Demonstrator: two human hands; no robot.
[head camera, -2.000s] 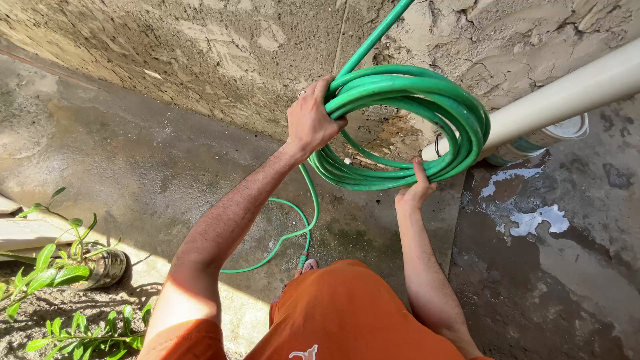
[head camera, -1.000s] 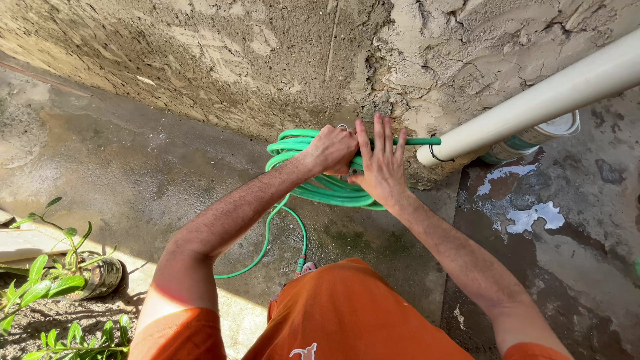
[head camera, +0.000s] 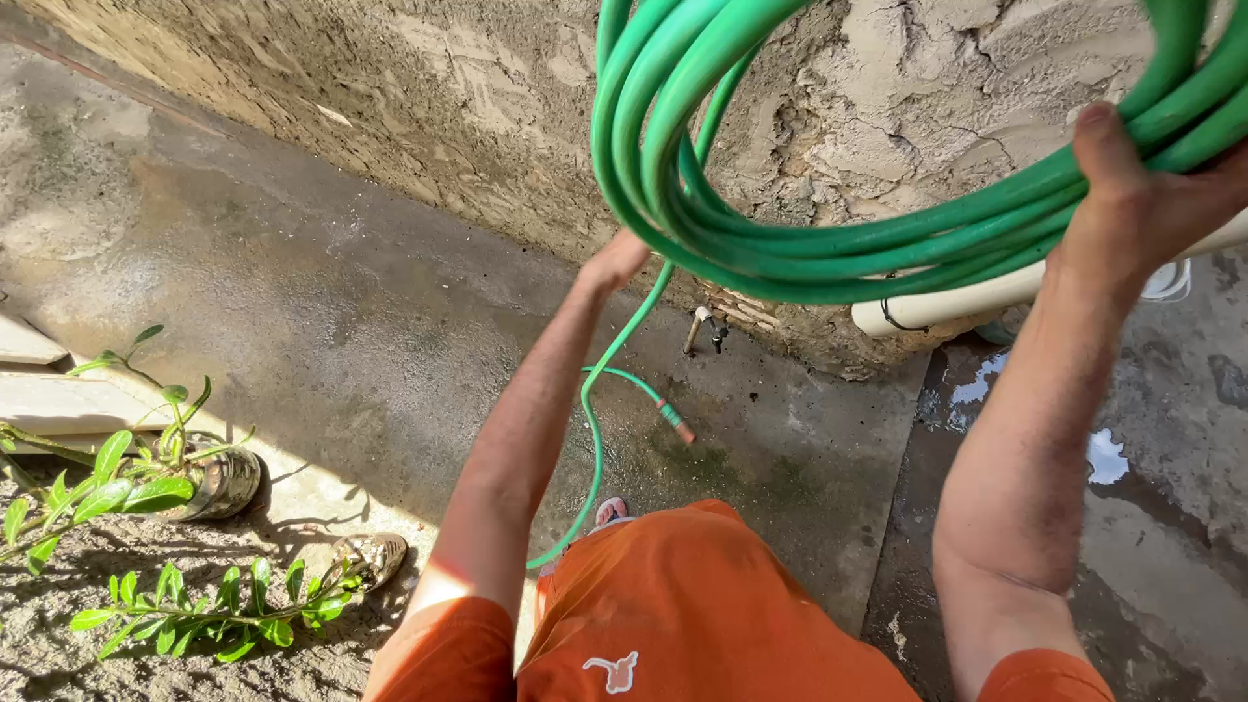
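Note:
A coiled green garden hose (head camera: 780, 258) is raised in front of me at the top right, cut off by the frame's upper edge. My right hand (head camera: 1141, 200) grips the coil's right side, thumb over the loops. My left hand (head camera: 621, 258) is at the coil's lower left, its fingers hidden behind the loops, so its hold cannot be told. From the coil a single length of hose (head camera: 592, 419) hangs down to the floor near my foot, and an end with a hose connector (head camera: 675, 421) lies on the wet concrete.
A rough plastered wall (head camera: 468, 127) runs behind the coil. A white pipe (head camera: 955, 297) slants along it at the right, near a small tap (head camera: 698, 327) low by the wall. Potted plants (head camera: 219, 483) stand at the left. Puddles (head camera: 1107, 456) lie on the right floor.
The coil was lower, by the wall, with both hands together on it; now it is raised up and to the right, and the hands are apart. The connector end and the tap now show.

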